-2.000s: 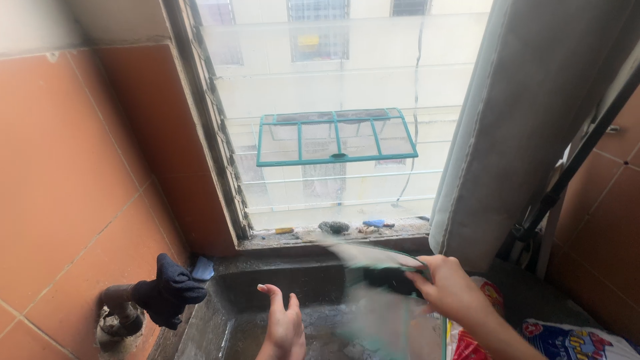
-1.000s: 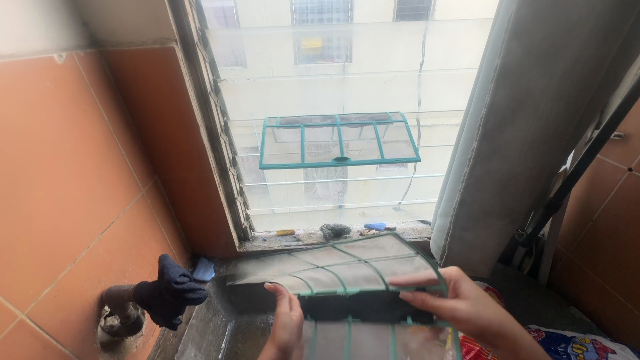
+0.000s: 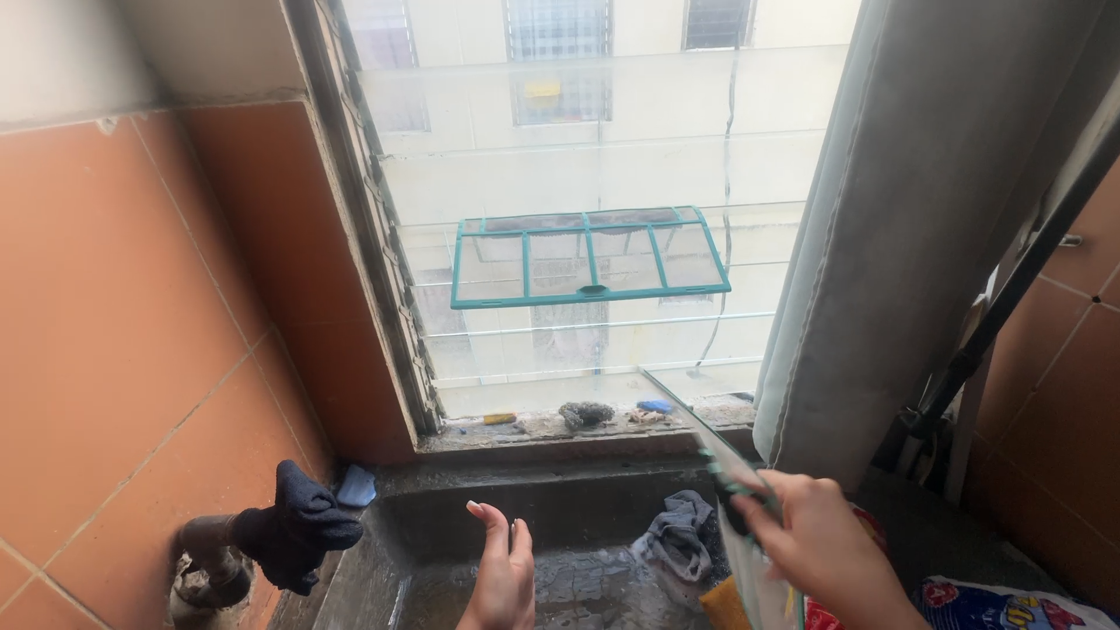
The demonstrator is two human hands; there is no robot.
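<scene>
My right hand [image 3: 814,534] grips a green-framed mesh filter panel [image 3: 722,472], tilted almost edge-on above the right side of a dark concrete sink [image 3: 560,481]. To its left, my left hand [image 3: 503,569] is raised over the sink with thumb and fingers apart, touching nothing. A second green-framed mesh filter [image 3: 591,258] stands against the louvred window glass. In the sink's shallow water lies a wet grey cloth [image 3: 682,535], with a yellow-orange item [image 3: 724,604] beside it, partly hidden by the held panel.
A dark cloth [image 3: 293,529] is wrapped on the pipe [image 3: 206,547] at left, near a blue piece of soap [image 3: 356,486]. A scouring pad [image 3: 585,415] and small scraps lie on the sill. Plastic packets [image 3: 1006,604] are at lower right; a black pole [image 3: 1006,306] leans there.
The held panel has swung from spread across the sink to nearly edge-on at the right. My left hand, near the panel's left part one second ago, is now apart from it.
</scene>
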